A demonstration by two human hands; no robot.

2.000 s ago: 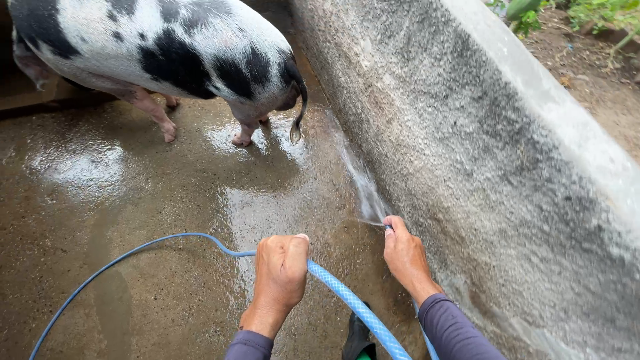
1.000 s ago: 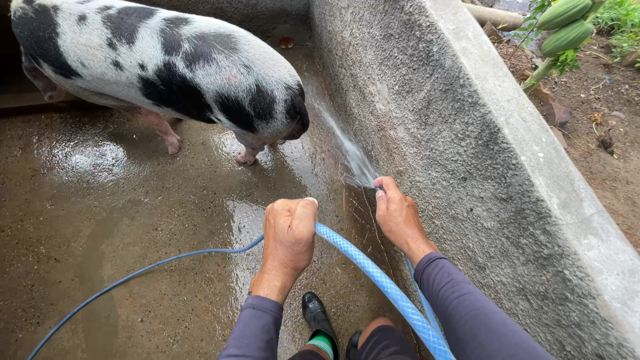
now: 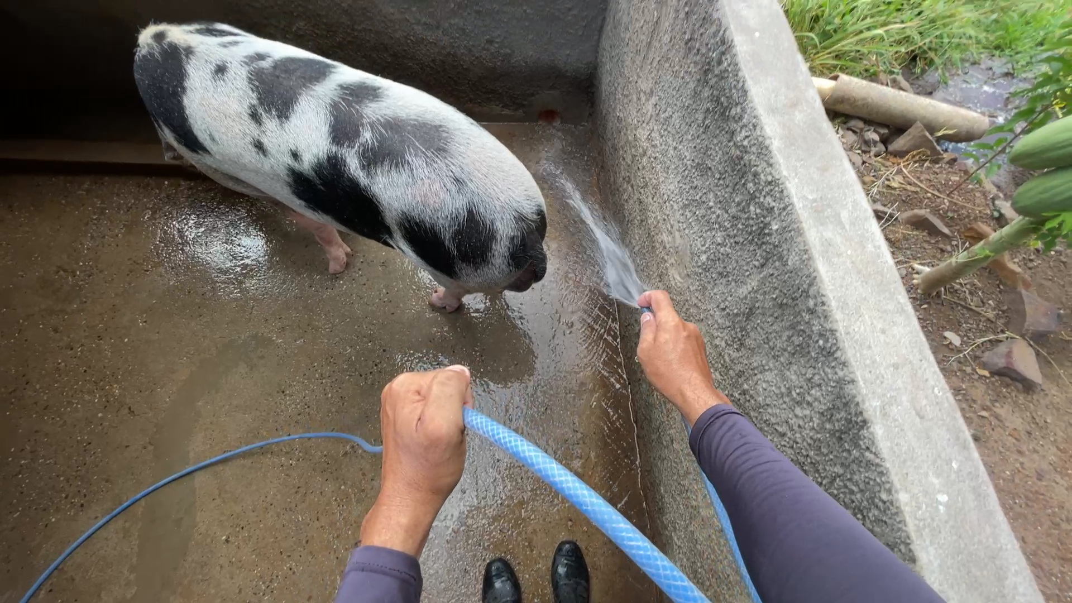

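Observation:
My left hand is closed around a blue braided garden hose, which loops down past the lower edge of the view and back up along my right forearm. The hose's end is gripped in my right hand, with the thumb and a finger at its mouth. From there a fanned water jet shoots forward onto the wet floor beside the rough wall. A white pig with black patches stands ahead and to the left, its rump nearest the jet and its head hidden.
The rough concrete wall runs along my right side and meets the back wall. Wet concrete floor lies underfoot, crossed by the hose's trailing length. Black boots show below. Outside are rocks, a pipe and green fruits.
The pig's rump has swung nearer the camera, and its tail no longer shows. Both hands keep hold of the hose while water sprays. The view has shifted, showing more of the back corner and both boots.

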